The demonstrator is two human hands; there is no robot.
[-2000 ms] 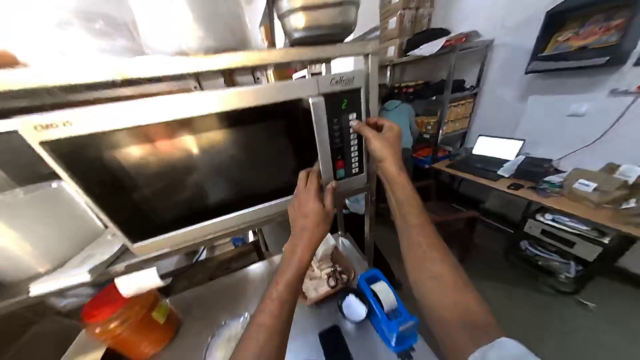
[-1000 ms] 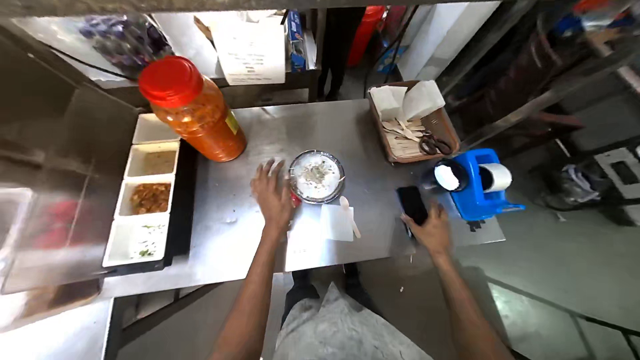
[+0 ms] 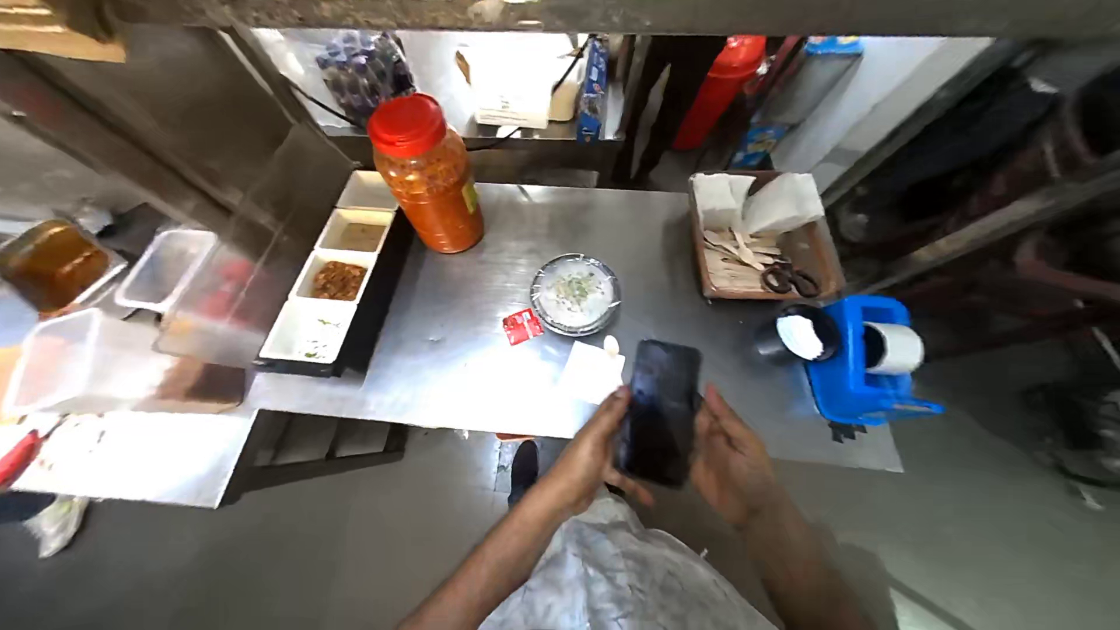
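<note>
A black smartphone (image 3: 660, 411) is held upright in front of me at the counter's near edge. My left hand (image 3: 586, 455) grips its left side. My right hand (image 3: 733, 455) is at its right side, fingers along the edge; how firmly it holds cannot be told. Just behind the phone lie a white paper napkin (image 3: 591, 372) and a small wooden spoon (image 3: 611, 346). Beyond them stands a round foil-edged bowl (image 3: 576, 294) of white food with green garnish, wrapped over the top. A red sachet (image 3: 522, 326) lies left of the bowl.
On the steel counter (image 3: 437, 350) stand a red-lidded jar (image 3: 429, 184), a rack of white containers (image 3: 306, 332), a basket (image 3: 770, 289) with napkins, wooden cutlery and scissors, a black cup (image 3: 798, 337) and a blue tape dispenser (image 3: 862, 376). A metal shelf edge (image 3: 560, 19) crosses the top.
The phone lay on the counter under my right hand one second ago; it is now lifted between both hands. My left hand has left the sachet's side. Earlier, both hands were at a microwave.
</note>
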